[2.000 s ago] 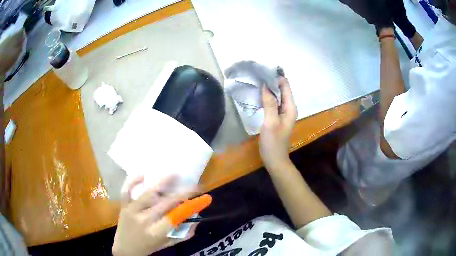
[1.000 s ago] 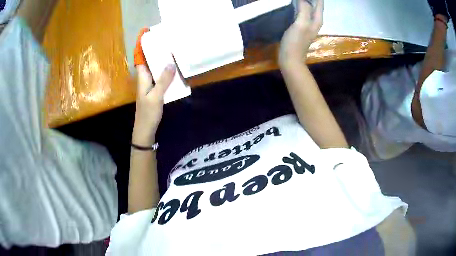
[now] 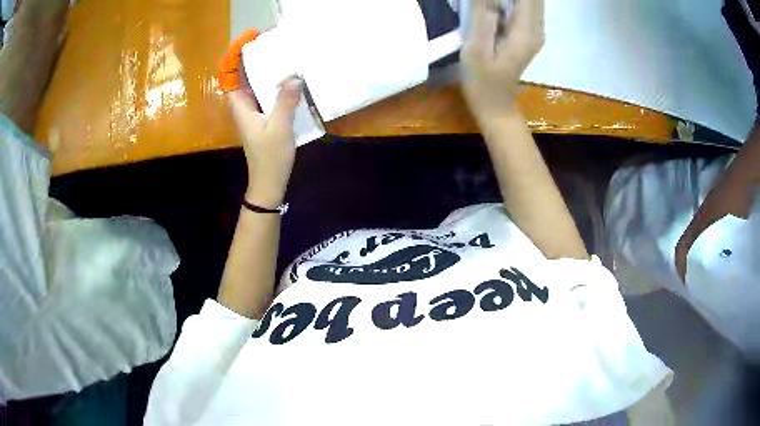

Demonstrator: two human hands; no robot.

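Observation:
The white security camera is held at the table edge, its top cut off by the picture's upper edge. A black section shows at its right end, with a slim white antenna bar beside it. My left hand grips the white bracket at the camera's left end; an orange finger cot covers a finger. My right hand, blurred and near the upper edge, is at the camera's right end with a grey wiping cloth, mostly hidden by the fingers.
The shiny orange-brown tabletop has its front edge below the camera. A pale sheet covers the table at the right. A person in pale clothing sits close on the left, and another person's white sleeve is on the right.
The view has tilted down towards my lap. The camera has turned from black section up to black section pointing right. Since the last earlier frame, my right hand has come closer to the housing.

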